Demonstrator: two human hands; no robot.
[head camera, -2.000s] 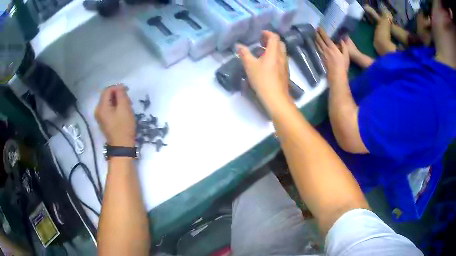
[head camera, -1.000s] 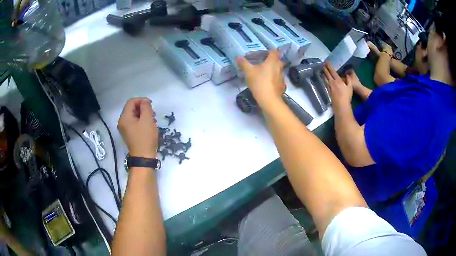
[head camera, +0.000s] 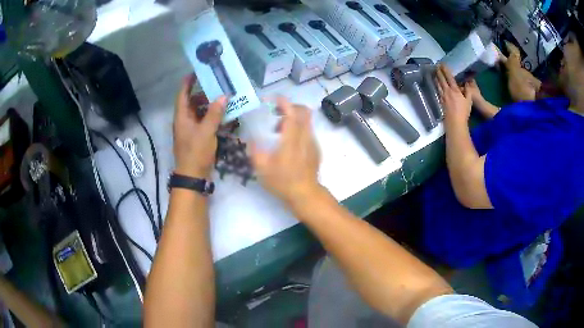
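A pale blue retail box (head camera: 221, 70) with a fan picture is held tilted in my left hand (head camera: 197, 131), which grips its lower end. My right hand (head camera: 288, 154) is blurred, beside the box's lower end, with a whitish blurred patch, perhaps a box flap, near its fingers. I cannot tell if it holds anything. The pile of small dark grey parts (head camera: 235, 160) lies below the box, partly hidden by my hands. Grey handheld fans (head camera: 365, 134) lie to the right.
Several retail boxes (head camera: 269, 54) stand in a row at the back. A white coiled cable (head camera: 131, 157), black cords (head camera: 154, 186) and a black block (head camera: 105, 83) are at left. A person in blue (head camera: 531, 154) works at right, hands by a white box (head camera: 466, 54).
My left hand, earlier without a box, now holds one. My right hand has moved from the boxes and fans to beside this box. More fans now show uncovered on the sheet.
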